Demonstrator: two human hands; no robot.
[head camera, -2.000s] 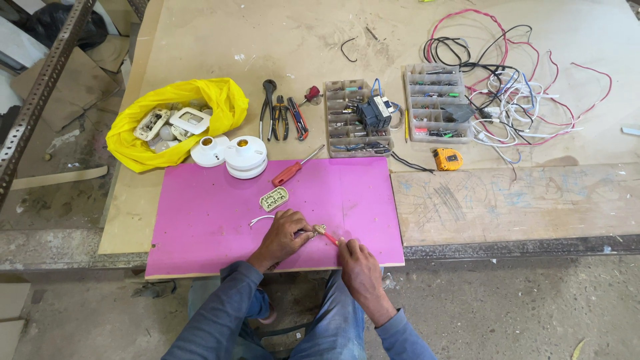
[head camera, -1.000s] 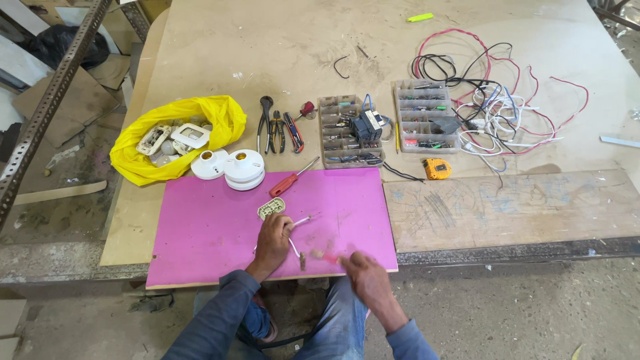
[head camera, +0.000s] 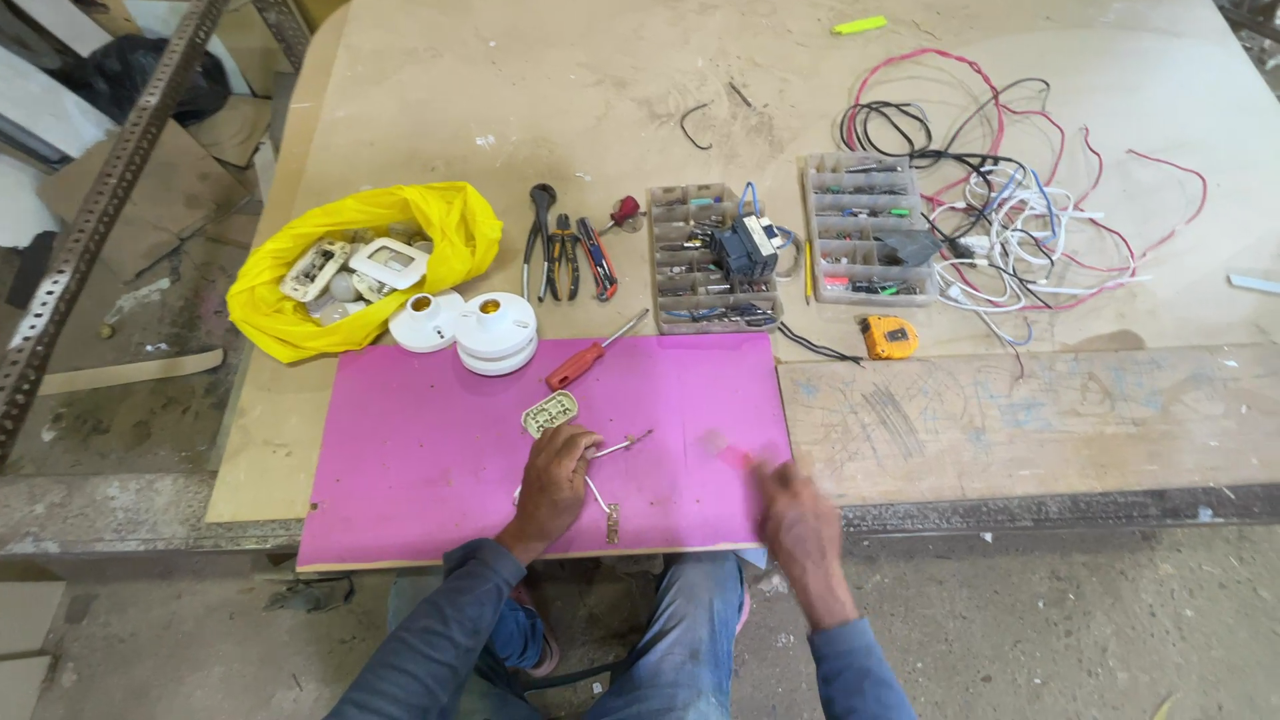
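My left hand (head camera: 556, 484) grips a white electrical wire (head camera: 612, 449) above the pink board (head camera: 400, 450); one end points right, with something small at its tip. Another white length runs down from the hand to a small brownish metal strip (head camera: 612, 523) near the board's front edge. Just behind my left hand lies a cream plastic socket part (head camera: 550, 411). My right hand (head camera: 798, 515), blurred, holds a tool with a red or pink handle (head camera: 735, 457) over the board's right side; its tip is too blurred to tell. A red-handled screwdriver (head camera: 576, 366) lies farther back.
White lamp holders (head camera: 495, 327) stand by a yellow plastic bag (head camera: 270, 290) of fittings. Behind the board are pliers (head camera: 563, 258), a utility knife (head camera: 600, 262), two compartment boxes (head camera: 668, 300) (head camera: 865, 230) and a contactor (head camera: 748, 250). A tape measure (head camera: 890, 337) and tangled wires (head camera: 1010, 235) lie right.
My hands were close together over the small metal piece two seconds ago; they are now apart. The strip now lies nearer the front edge, and my right hand has moved right with the tool.
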